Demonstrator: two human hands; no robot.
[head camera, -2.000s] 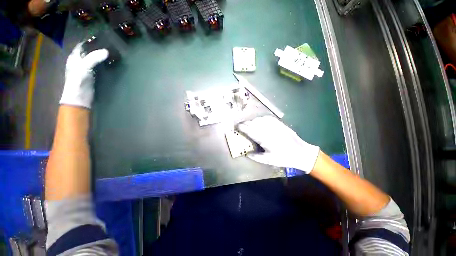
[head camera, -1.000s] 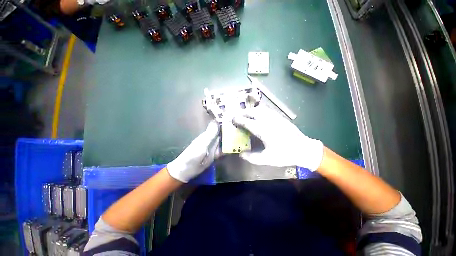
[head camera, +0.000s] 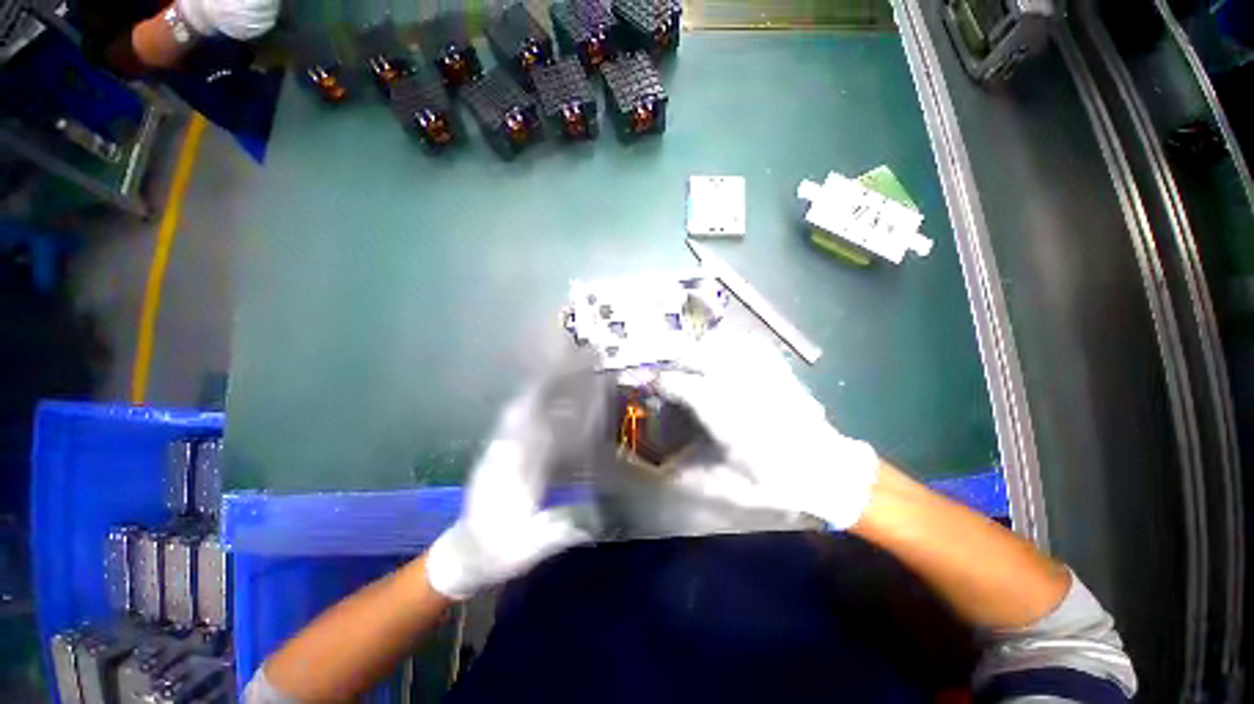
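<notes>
A silver-white metal frame (head camera: 640, 319) lies on the green bench mat just beyond my hands. My gloved left hand (head camera: 512, 502) is blurred beside a dark block (head camera: 653, 424) with an orange-copper spot. My gloved right hand (head camera: 777, 433) is around the block's right side, its fingers partly hidden. The left fingers are too blurred to tell whether they grip. A thin metal strip (head camera: 754, 300) lies right of the frame. A pale square (head camera: 717, 206) lies beyond it. A white cover plate (head camera: 865, 217) rests over a green piece (head camera: 888, 183) at the right.
Finned black modules (head camera: 565, 96) stand in rows at the far side. A blue tote (head camera: 52, 475) at the left holds boxed units (head camera: 168, 575). A metal-railed conveyor (head camera: 1100, 275) runs along the right. Another person's gloved hand (head camera: 227, 17) shows at the top left.
My left hand first came from the far left to the front centre. A dark block now shows between my hands, where the pale green-white square was. The frame stays on the mat.
</notes>
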